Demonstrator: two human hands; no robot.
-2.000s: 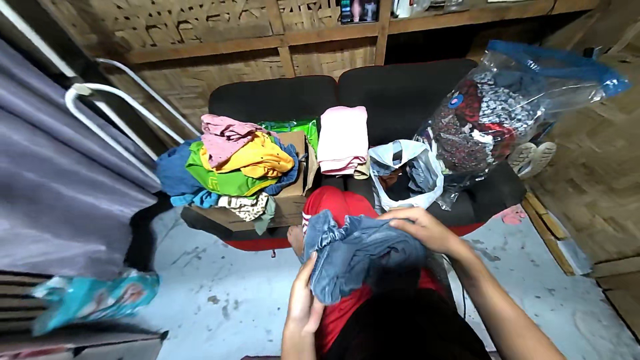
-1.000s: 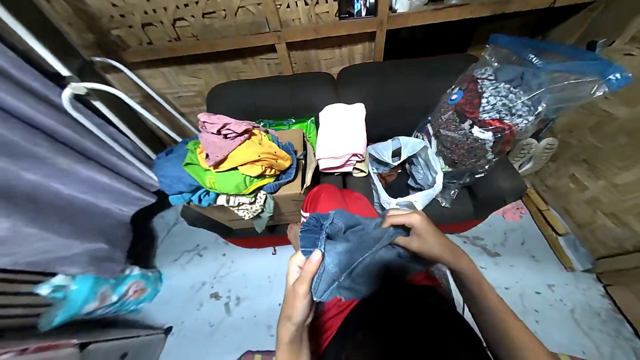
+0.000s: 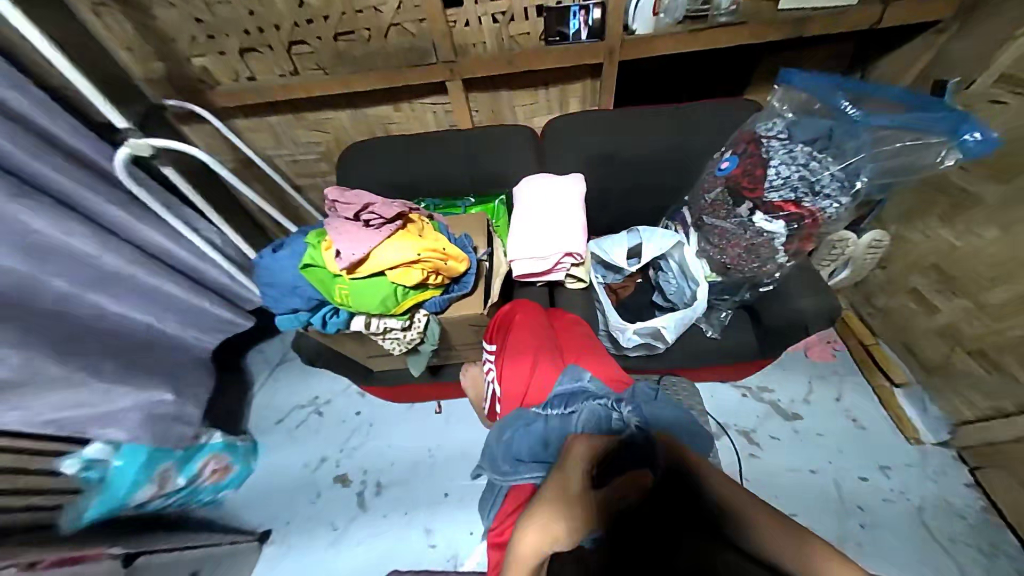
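A blue denim garment (image 3: 520, 436) lies spread over my lap, on red shorts (image 3: 536, 344). My left hand (image 3: 572, 488) is on the denim near its lower middle, fingers curled; deep shadow hides what they hold. Close beside it, my right hand (image 3: 664, 460) is mostly lost in the same shadow, its forearm coming from the lower right. A heap of colourful clothes (image 3: 384, 256) rests on a cardboard box (image 3: 456, 340) at the left of the sofa. Folded pink cloth (image 3: 548, 224) sits mid-sofa, beside a white plastic bag (image 3: 652, 332) with dark clothes inside.
The black sofa (image 3: 448, 156) also bears a large clear bag of clothes (image 3: 800, 184) at the right. Shoes (image 3: 852, 256) stand beyond it. A teal plastic pack (image 3: 168, 476) lies at lower left, below a grey curtain (image 3: 88, 264). A cable (image 3: 732, 440) runs down beside my lap.
Both hands have come closer together and lower, toward my body. The denim garment, held up between them before, now lies wider and looser across my lap.
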